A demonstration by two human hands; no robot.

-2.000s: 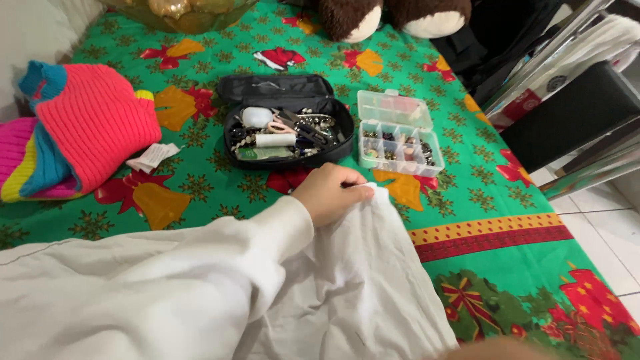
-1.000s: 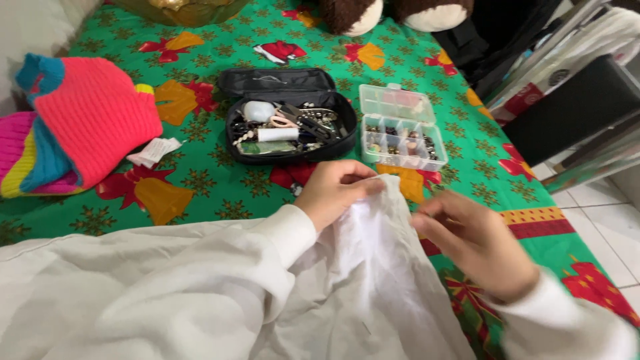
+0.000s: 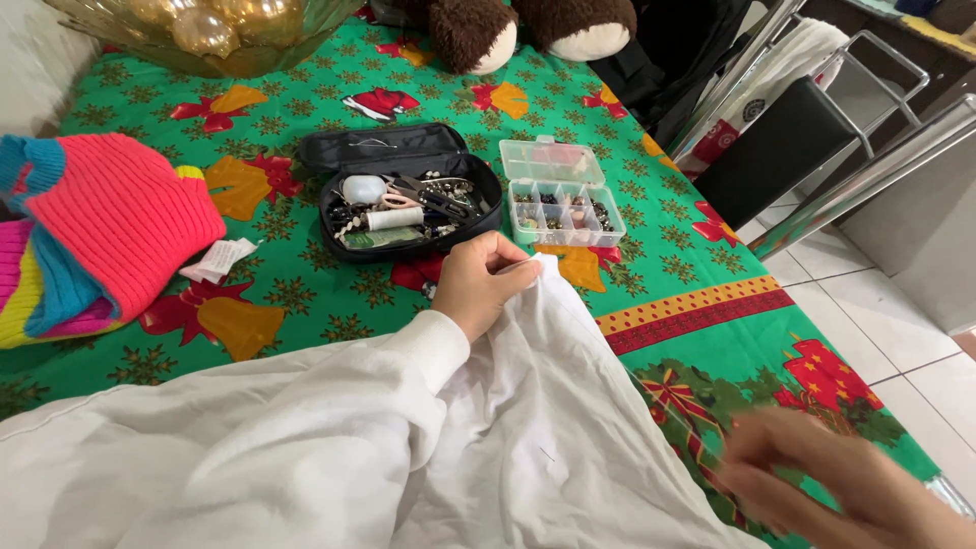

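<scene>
My left hand [image 3: 482,284] pinches the upper corner of a white cloth [image 3: 526,396], which spreads over the near part of the table. Off to the lower right is my right hand [image 3: 816,476], blurred, with thumb and fingers drawn together around a fine thread [image 3: 663,404] that runs up toward the held corner. Whether a needle is between those fingers cannot be seen. Beyond my left hand lie an unzipped black case [image 3: 412,248] with a white thread spool [image 3: 395,218] and pliers [image 3: 435,197], and a clear compartment box [image 3: 568,229] of beads.
A bright knitted garment [image 3: 130,213] with a white tag [image 3: 219,259] lies at the left. A glass bowl [image 3: 252,61] of gold balls and brown plush feet [image 3: 473,38] are at the back. A black-padded metal chair [image 3: 778,145] stands beside the table's right edge.
My right hand, near the cloth corner a second ago, has moved away toward the lower right. My left hand keeps its pinch on the cloth.
</scene>
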